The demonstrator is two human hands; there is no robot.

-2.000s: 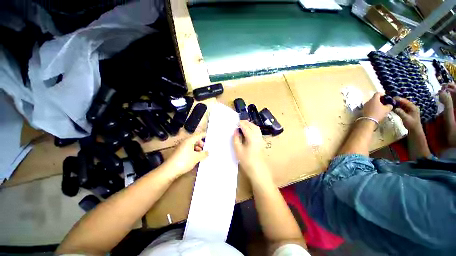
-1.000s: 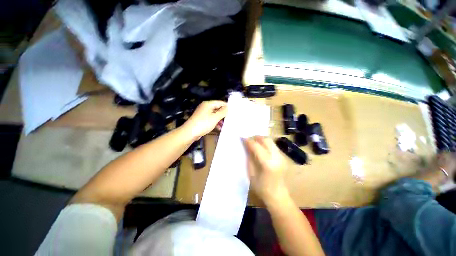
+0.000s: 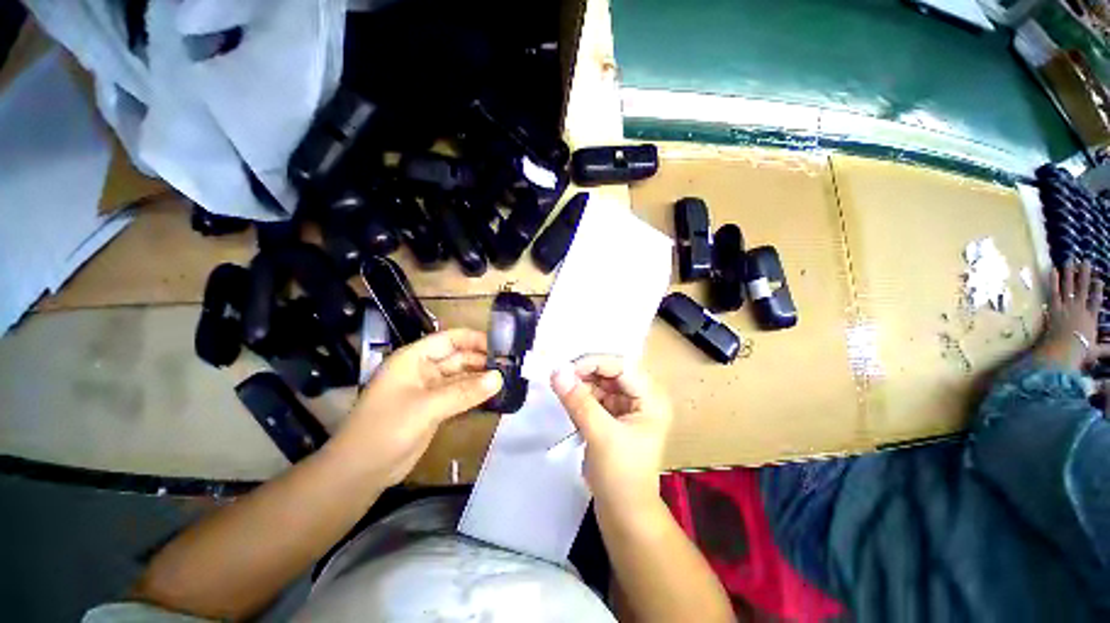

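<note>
My left hand [image 3: 426,396] holds a glossy black oblong housing [image 3: 511,347] upright between thumb and fingers, over the left edge of the label sheet. My right hand [image 3: 615,414] is just right of it, thumb and fingertips pinched together; a thin pale strip [image 3: 564,445] shows below the thumb, and whether it is gripped is hard to tell. The long white label sheet [image 3: 609,274] lies under and between my hands. Several black housings [image 3: 727,265] lie right of the sheet, one with a pale band.
A large heap of black housings [image 3: 457,231] lies to the left, partly under crumpled white wrap [image 3: 225,122]. White papers [image 3: 55,231] lie at far left. A green surface [image 3: 828,73] is behind the cardboard. Label scraps [image 3: 988,274] and a neighbour's hand [image 3: 1071,314] are at right.
My left hand has come off the sheet and now holds a black housing. My right hand has moved lower, fingertips pinched. The view has shifted, and the housing group right of the sheet sits higher.
</note>
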